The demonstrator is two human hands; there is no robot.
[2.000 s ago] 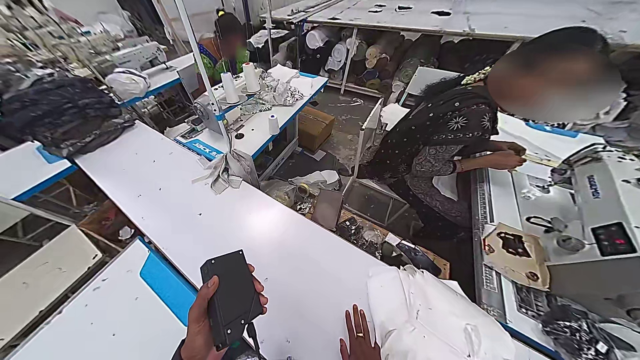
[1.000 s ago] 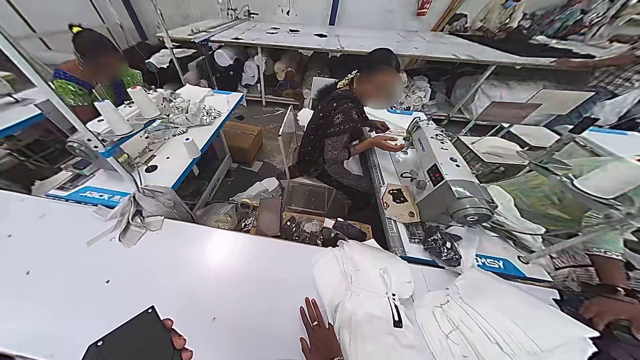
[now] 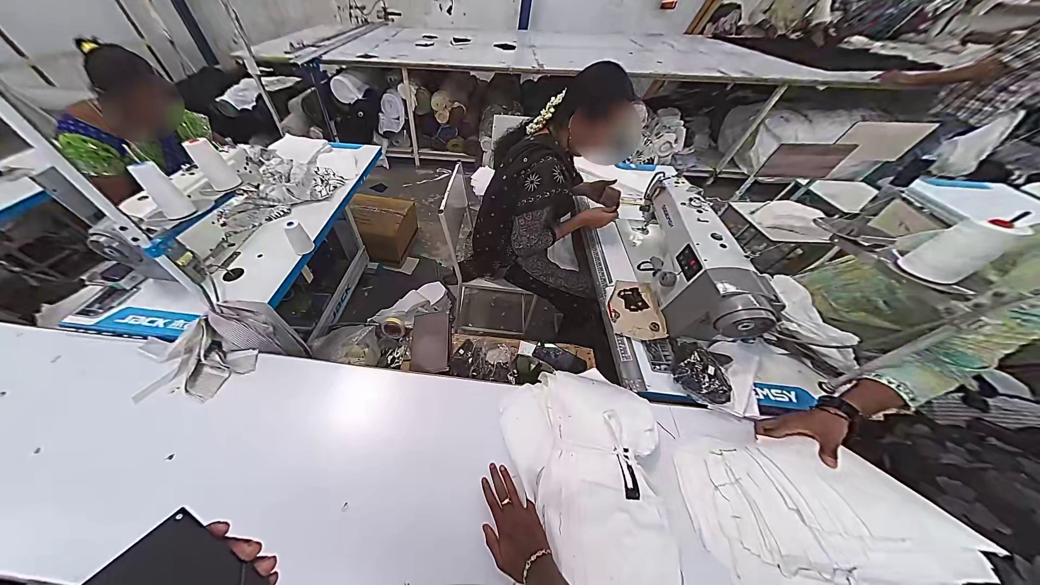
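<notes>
My left hand (image 3: 246,552) grips a flat black rectangular device (image 3: 175,556) at the lower left edge, over the white tabletop (image 3: 325,471); only its fingers show. My right hand (image 3: 517,528), with a ring and a bracelet, lies spread on the table, its side against a bundle of white cloth (image 3: 601,487). That bundle is tied with a strip and has a small black tag. To its right lies a stack of white cut fabric pieces (image 3: 772,512), touched by another person's hand (image 3: 812,426).
Beyond the table a seated person works at an industrial sewing machine (image 3: 691,244). Another person sits behind thread cones (image 3: 162,191) at the left. Grey cloth strips (image 3: 211,349) hang over the table's far edge. A cardboard box (image 3: 383,227) stands on the floor.
The view has swung right. Another person's hand at the right now rests on the stack of white fabric pieces. The black device sits lower in view, and my right hand remains on the table.
</notes>
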